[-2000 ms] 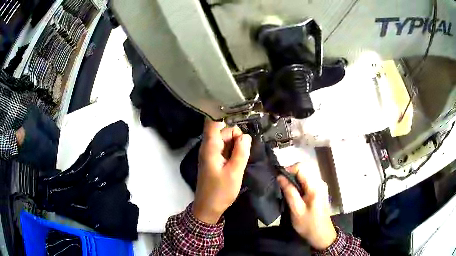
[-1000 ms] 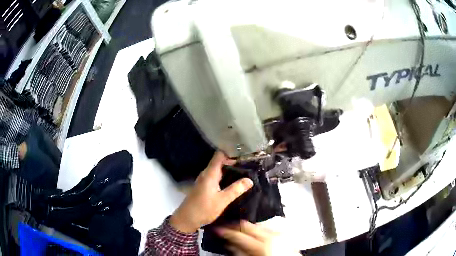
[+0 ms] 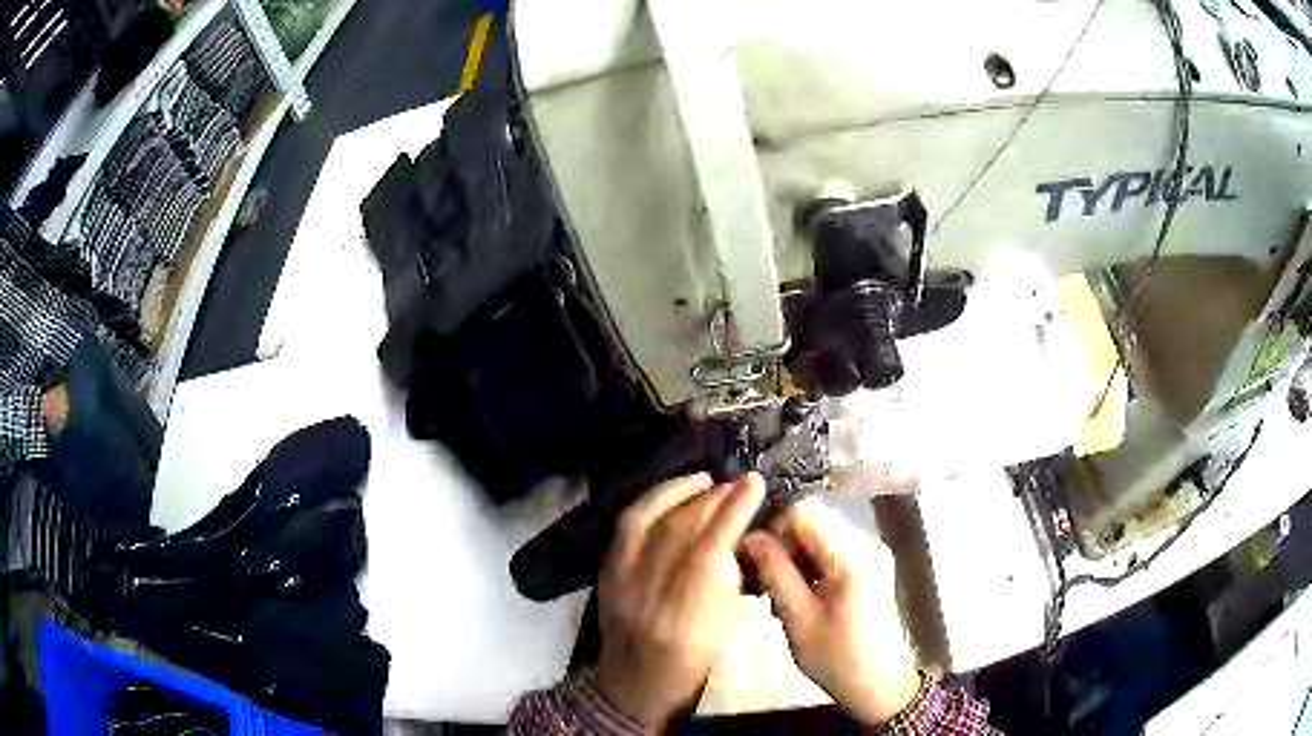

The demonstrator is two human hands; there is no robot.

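Observation:
A black garment piece (image 3: 554, 558) lies under the needle area (image 3: 763, 439) of the cream-white sewing machine (image 3: 921, 144) and sticks out to the left. My left hand (image 3: 673, 590) lies on the cloth just in front of the presser foot, fingers close together. My right hand (image 3: 832, 601) is beside it on the right, its thumb and fingertips pinching the near edge of the cloth. The fingertips of both hands almost touch. The exact edge between them is hidden by the fingers.
A heap of black pieces (image 3: 497, 360) lies behind and left of the machine head. A second black pile (image 3: 274, 575) is at the left, above a blue bin (image 3: 137, 676). A person's hand (image 3: 55, 408) and checked sleeve show at the far left.
My left hand has moved from the cloth's left side to in front of the foot. My right hand has come up from the lower edge to the cloth. The piece now extends leftward.

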